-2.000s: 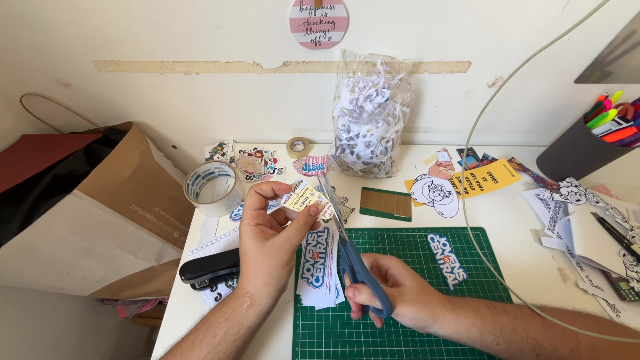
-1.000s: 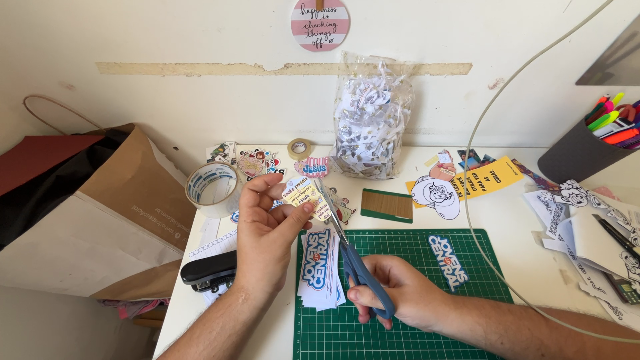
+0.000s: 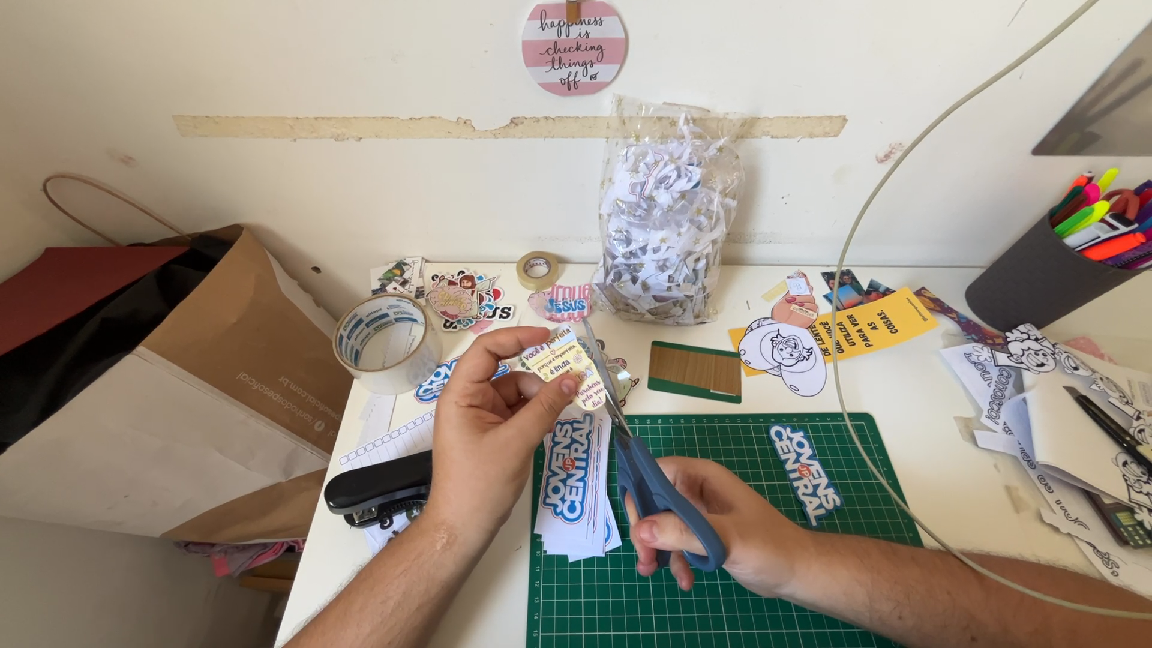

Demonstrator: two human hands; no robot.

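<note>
Between its thumb and fingers my left hand [image 3: 499,423] holds a small printed paper sticker [image 3: 560,364], yellow and white with lettering, above the table. A pair of blue-handled scissors [image 3: 661,504] is in my right hand [image 3: 711,522], its blades pointing up along the sticker's right edge. Whether the blades touch the paper cannot be told. Below the hands lies a green cutting mat [image 3: 684,603]. On its left part rests a stack of printed paper pieces [image 3: 571,477], partly behind the scissors, and a cut-out sticker [image 3: 804,472] lies to the right.
A black stapler [image 3: 378,490] and a roll of clear tape [image 3: 382,337] stand left, beside cut-out stickers [image 3: 463,297]. Behind are a masking tape roll [image 3: 537,268] and a plastic bag of paper scraps [image 3: 666,225]. A pen cup [image 3: 1035,270] and papers are right; a cable [image 3: 841,297] hangs in front.
The sticker in my left hand has turned and tilted a little between the fingers. Both hands stay in nearly the same place, with the scissors still in my right hand.
</note>
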